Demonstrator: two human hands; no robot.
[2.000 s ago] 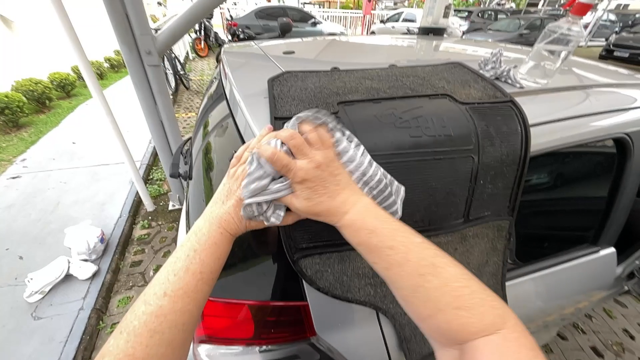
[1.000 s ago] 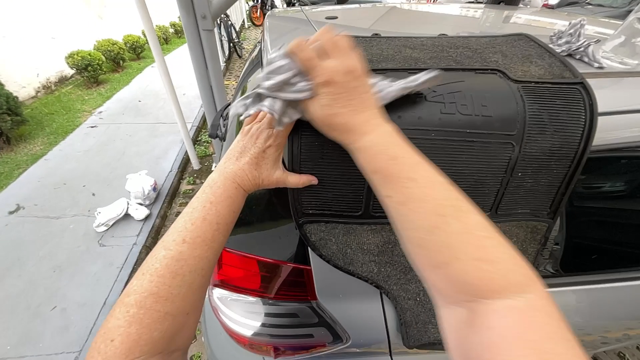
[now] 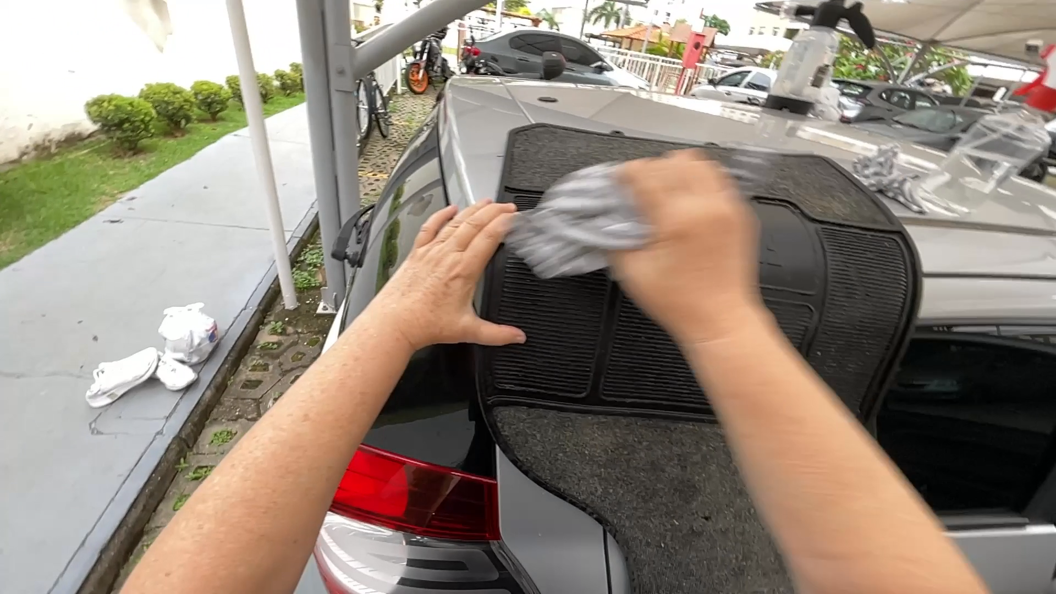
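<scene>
A black car floor mat (image 3: 553,330) of ribbed rubber and carpet lies draped over the rear corner of a silver car's roof (image 3: 577,103). My left hand (image 3: 454,276) rests on the mat's left edge, fingers apart, holding nothing. Above the mat, my right hand (image 3: 693,239) grips a bunched grey-and-white striped cloth (image 3: 577,221); both are blurred. Whether the cloth touches the mat I cannot tell. Another crumpled striped cloth (image 3: 891,175) lies on the roof at the right.
On the roof stand a spray bottle (image 3: 804,70) and a clear plastic bottle (image 3: 990,153) with a red top. Grey metal posts (image 3: 326,148) rise left of the car. White shoes (image 3: 124,377) and a white plastic bag (image 3: 190,332) lie on the walkway. The taillight (image 3: 417,495) is below the mat.
My right hand and the cloth have moved off the left hand, which they covered two seconds ago, and are now to its right. The left hand stays at the mat's left edge.
</scene>
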